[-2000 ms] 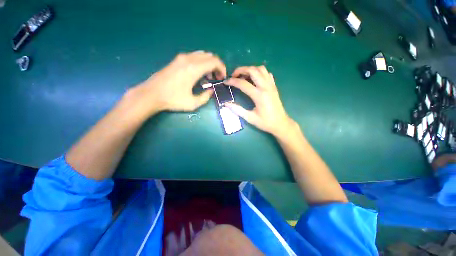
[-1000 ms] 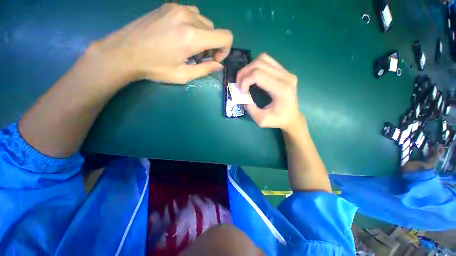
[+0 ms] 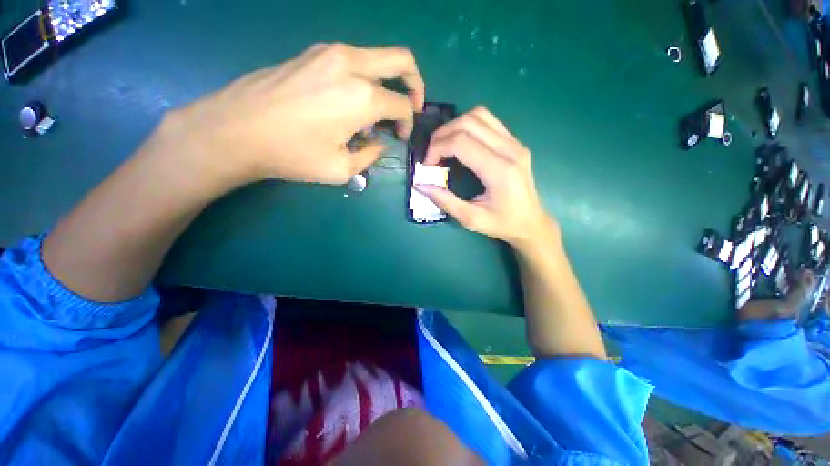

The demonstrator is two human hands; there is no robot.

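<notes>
A dark phone unit (image 3: 420, 137) lies on the green tabletop in front of me, its white end nearest me. My right hand (image 3: 487, 177) pinches a small white piece (image 3: 431, 173) over the lower half of the phone. My left hand (image 3: 318, 114) is curled at the phone's upper left, with a fingertip at its top corner. Its thumb is apart from the upper fingers; whether it holds a small part is hidden. A small silver round part (image 3: 358, 182) is just below the left thumb, with thin pale lines between it and the phone.
A phone with a pale-framed display (image 3: 25, 45) and a round part (image 3: 32, 116) lie at far left. At right are scattered phones (image 3: 705, 38), a ring (image 3: 673, 55) and a heap of phones (image 3: 748, 241). Another person's hand (image 3: 783, 298) is beside the heap. The table edge (image 3: 364, 298) curves below my forearms.
The framed display seen on the phone earlier no longer shows. The white piece now lies flatter over the phone. My left fingers have spread and the round part has come into view below them.
</notes>
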